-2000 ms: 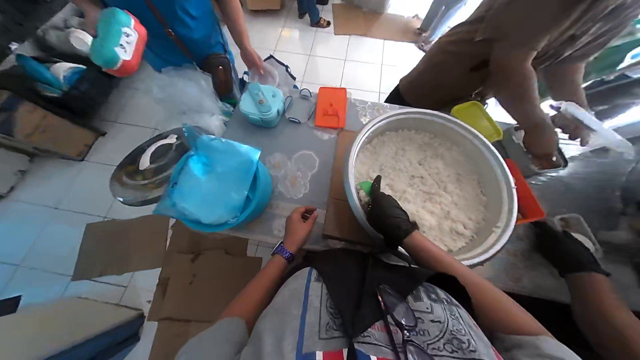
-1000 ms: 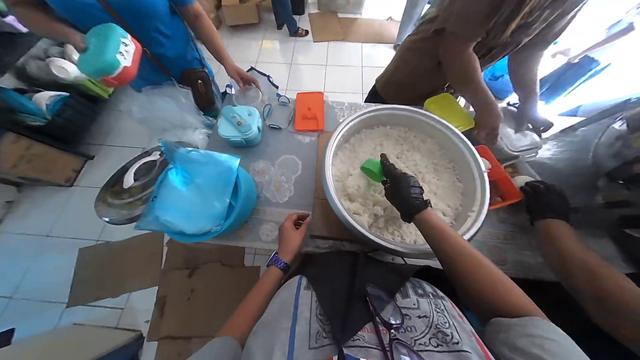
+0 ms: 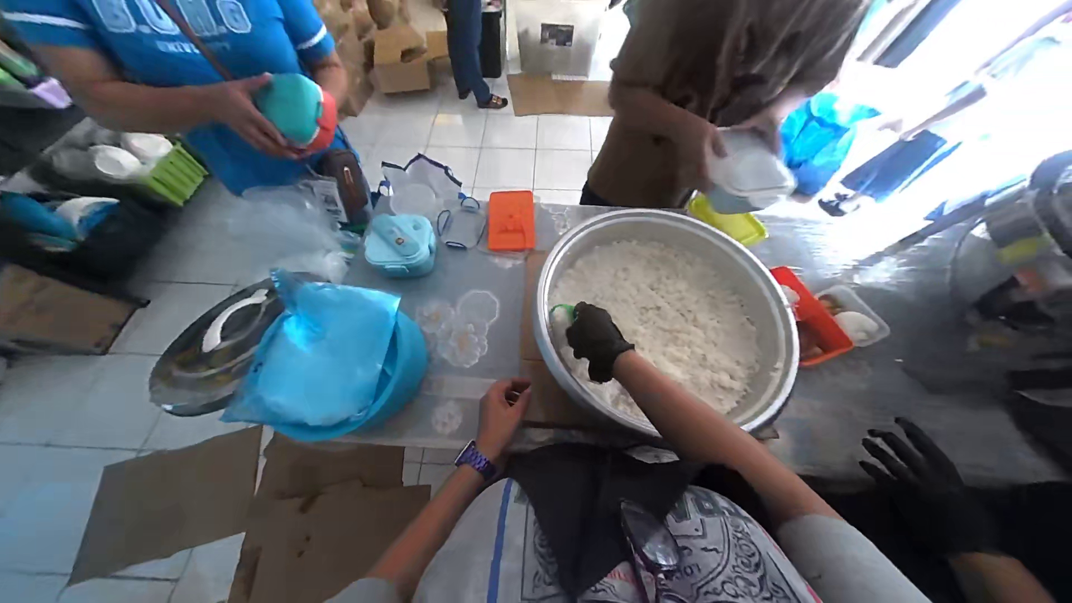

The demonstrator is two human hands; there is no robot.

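A wide metal pot (image 3: 783, 335) full of cooked rice (image 3: 670, 310) stands at the table edge in front of me. Inside it at the left, my right hand (image 3: 596, 339), in a black glove, grips a green cup-like scoop (image 3: 564, 314) that is partly hidden by rice and fingers. My bare left hand (image 3: 504, 410), with a purple watch on the wrist, rests at the table's edge left of the pot. Its fingers are curled, and whether it holds anything small is unclear. Left of it sits a blue basin (image 3: 410, 360) with a blue plastic bag (image 3: 327, 352) over it.
Behind are a light-blue lunch box (image 3: 400, 244), an orange container (image 3: 511, 221) and a yellow-green container (image 3: 727, 221). Right of the pot lie a red-orange tray (image 3: 811, 322) and a clear food box (image 3: 854, 316). Two people stand across the table; a co-worker's gloved hand (image 3: 913, 461) is at right.
The scoop, raised over the rice a second ago, is now down at the pot's left side in my right hand. Across the table, one person now holds the teal-and-red container in both hands.
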